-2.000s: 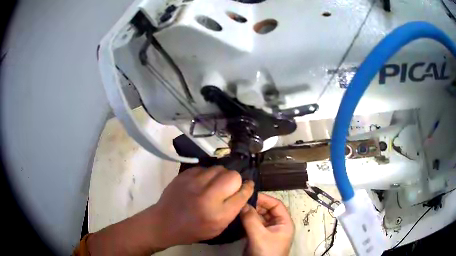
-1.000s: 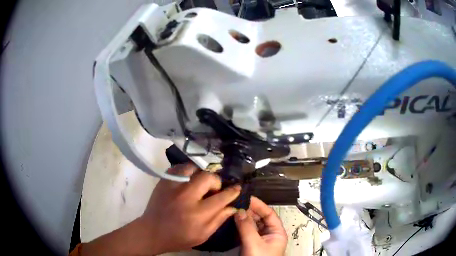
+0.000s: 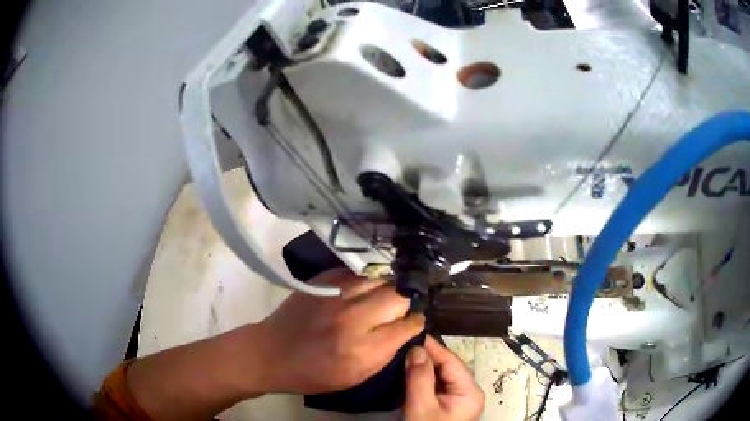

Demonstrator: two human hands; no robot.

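Observation:
A black fabric workpiece point(image 3: 355, 395) lies bunched under my hands at the needle area, with a dark part also showing behind my left hand. My left hand point(image 3: 341, 333) lies flat over the fabric, its fingertips beside the presser foot area point(image 3: 415, 275). My right hand point(image 3: 440, 382) pinches the fabric edge between thumb and fingers, just right of and nearer than my left. Black linkage point(image 3: 428, 226) hangs over the fingertips. The needle tip is hidden.
The white machine head point(image 3: 526, 131) fills the upper view. A curved white guard point(image 3: 215, 197) hangs at left. A brown-brass bar point(image 3: 526, 282) and dark brown block point(image 3: 470, 312) run right. A blue tube point(image 3: 613, 238) crosses at right. A slotted metal piece point(image 3: 530, 353) and thread scraps lie on the cream tabletop point(image 3: 185, 279).
The camera view has shifted. My left hand's fingers lie flatter and closer together beside the presser foot. My right hand still pinches the fabric edge.

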